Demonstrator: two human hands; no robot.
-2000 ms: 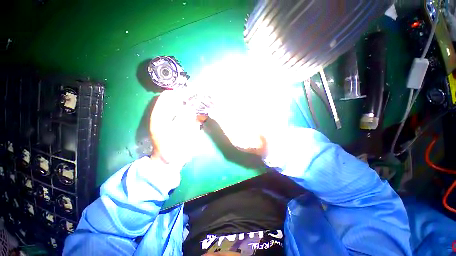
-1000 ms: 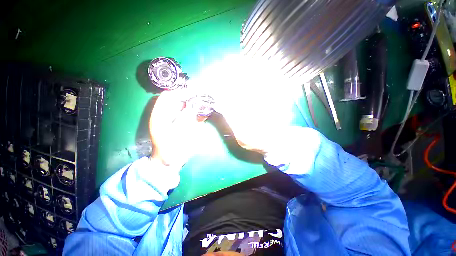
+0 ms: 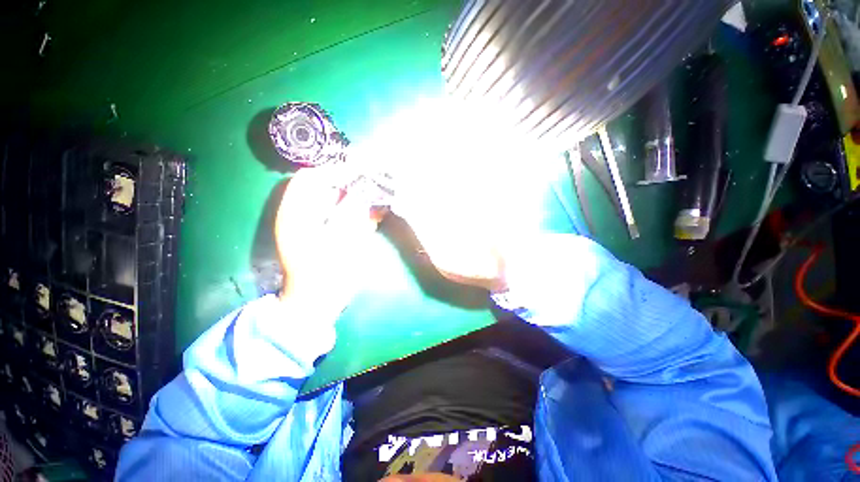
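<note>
A small round silver-and-dark module (image 3: 375,188) shows at the fingertips, partly lost in glare. My left hand (image 3: 316,235) is washed out white and is closed around the module's left side. My right hand (image 3: 462,235) is almost wholly lost in the glare; only its lower edge and wrist show, so its fingers and anything in them cannot be made out. A second round module (image 3: 304,134), black and silver with a ringed face, lies on the green mat (image 3: 222,226) just beyond my left hand.
A large ribbed lamp shade (image 3: 575,56) hangs over the upper middle. A black gridded tray (image 3: 156,235) with round parts stands left. Tweezers (image 3: 580,188), a pale strip (image 3: 618,184), dark cylinders (image 3: 698,188), a white cord switch (image 3: 785,134) and a red-orange hose (image 3: 802,282) are right.
The whole view has shifted slightly, with the tray, second module and tools a little further left. The held module shows less clearly than one second ago. Both hands keep about the same place.
</note>
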